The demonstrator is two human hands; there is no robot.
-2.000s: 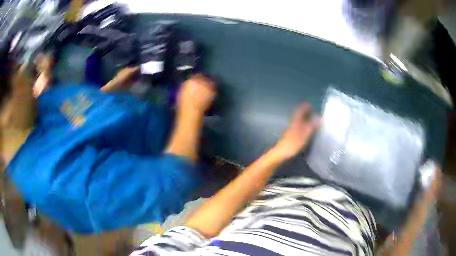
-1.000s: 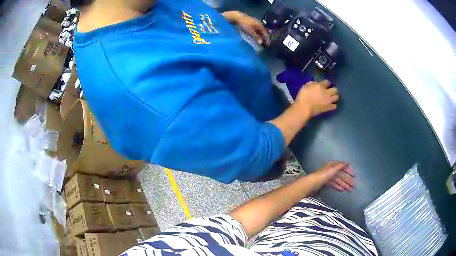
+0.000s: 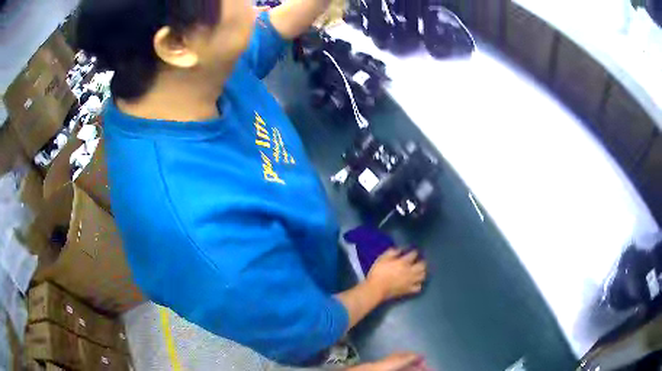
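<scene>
My left hand (image 3: 398,361) shows only at the bottom edge, low over the green mat (image 3: 472,304). It is cut off, so I cannot tell whether it holds anything. My right hand is out of the picture. A pale corner, possibly of the clear ribbed air column bag (image 3: 517,364), just shows at the bottom edge, right of my left hand. A black multi-head security camera (image 3: 392,177) with a white label sits on the mat, farther up. A purple cloth (image 3: 369,245) lies below it, by the neighbouring worker's hand.
A worker in a blue top (image 3: 225,217) stands close on the left, one hand on the mat, the other arm raised. Another camera (image 3: 348,76) sits beyond. More cameras are on the white strip (image 3: 501,145), one at right (image 3: 639,279). Cartons (image 3: 94,246) stand at far left.
The view has swung up and left. My left hand and the bag have slid down to the bottom edge. The worker's far arm is now raised, away from the camera.
</scene>
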